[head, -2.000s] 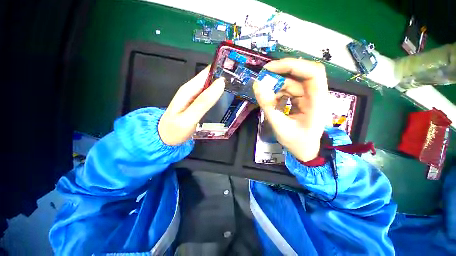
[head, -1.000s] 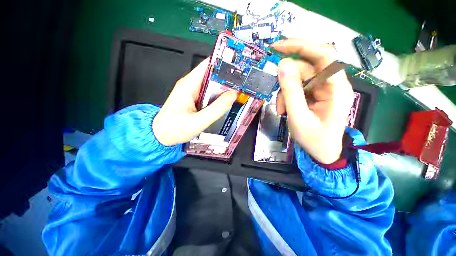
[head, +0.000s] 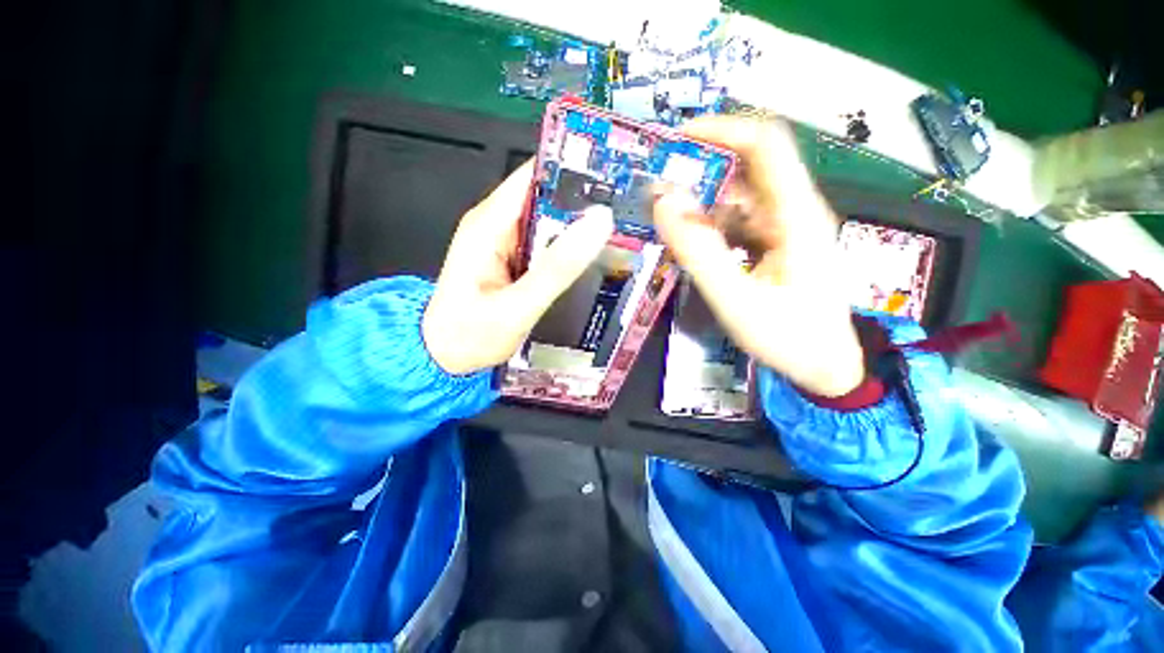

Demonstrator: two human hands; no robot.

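A pink-rimmed phone mid-frame [head: 571, 373] is held tilted above the black foam tray [head: 406, 204]. The blue mainboard with grey shields [head: 626, 172] lies in its upper half. My left hand [head: 504, 274] grips the frame's left side, thumb on the board's lower edge. My right hand [head: 772, 262] is slightly blurred; its thumb presses on the board's right part and its fingers are behind the frame's upper right edge. No tweezers can be made out. A dark red wrist strap [head: 868, 383] is on my right wrist.
Another open phone [head: 700, 370] lies in the tray, with a pink frame [head: 887, 271] right of my hand. Loose boards [head: 664, 92] lie beyond, a dark module [head: 951, 134] farther right, by a wrapped post [head: 1104, 168]. A red bin [head: 1104, 344] stands at right. A blue sleeve shows lower right.
The mainboard was raised and angled over the frame; it now lies within the frame's upper half. My right thumb has moved left onto it. The metal tool seen in my right hand no longer shows.
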